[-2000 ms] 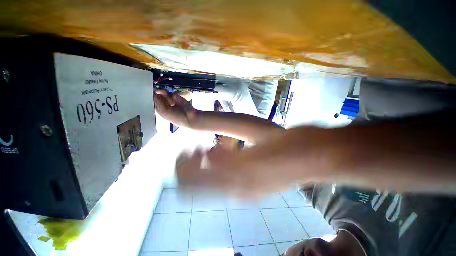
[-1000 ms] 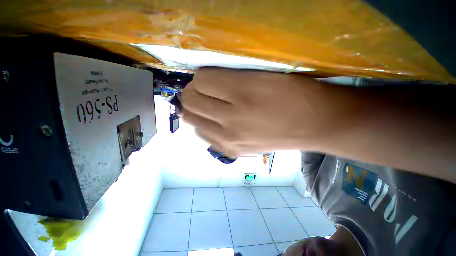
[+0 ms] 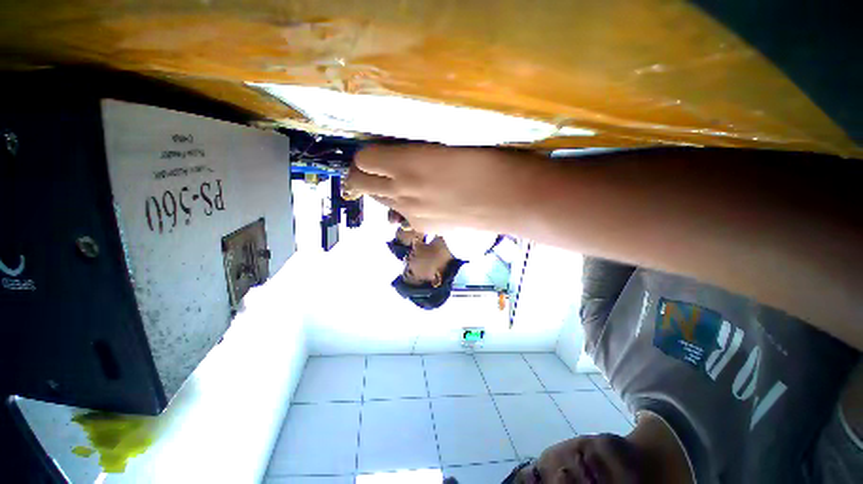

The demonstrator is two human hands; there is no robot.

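The picture is upside down. One bare forearm comes in from the right edge. Its hand, which looks like my right hand (image 3: 431,184), is just beside the pad, with fingers curled and tips pointing left. Whether the fingers hold anything cannot be told. My left hand does not show. Small dark parts and thin wires (image 3: 322,151) lie near the fingertips, too small to name. The screw feeder marked PS-560 (image 3: 199,175) stands at the left, with its metal pick-up opening (image 3: 248,265) on the light face.
A yellow-orange taped pad (image 3: 530,66) fills the top edge. A grey printed shirt (image 3: 700,350) and part of a head are at the lower right. Another person (image 3: 426,269) is in the background. Tiled surface (image 3: 388,425) shows below, and a yellow-green patch (image 3: 114,440) at the lower left.
Two blurred arms showed at first, but now only one forearm does. Since a second ago the hand has shifted slightly and tilted, and the background person's head shows more fully. The feeder has not moved.
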